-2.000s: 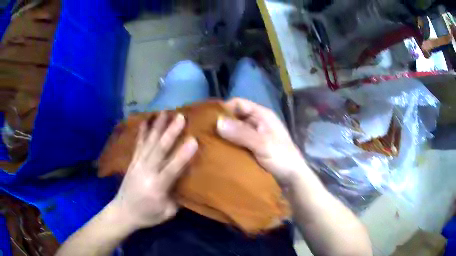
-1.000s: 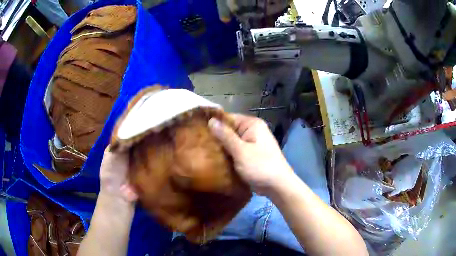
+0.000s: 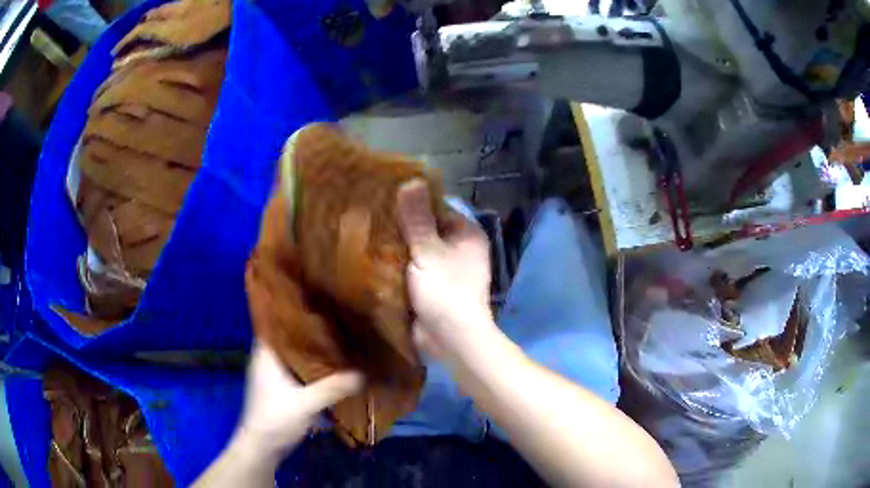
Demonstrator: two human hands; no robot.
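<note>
An orange-brown leather or suede piece (image 3: pixel 348 243), folded and blurred, is held up above my knees, left of centre. A thin pale edge shows along its upper left. My right hand (image 3: pixel 448 276) grips its right side, with the thumb up on the napped face and the fingers partly hidden. My left hand (image 3: pixel 286 396) holds its lower left, with the thumb across the lower part and the other fingers hidden behind the piece.
A blue bin (image 3: pixel 243 124) with stacked brown pieces (image 3: pixel 153 143) stands at the left; more brown pieces (image 3: pixel 95 438) lie lower left. The machine's cylinder arm (image 3: pixel 563 62) crosses the top. A red-handled tool (image 3: pixel 674 205) lies on the table (image 3: pixel 625 224), above a clear plastic bag (image 3: pixel 706 381) of scraps.
The piece has been turned and folded, so its broad white lining is now out of sight. My left hand has moved down to its lower edge. My right thumb points up on it.
</note>
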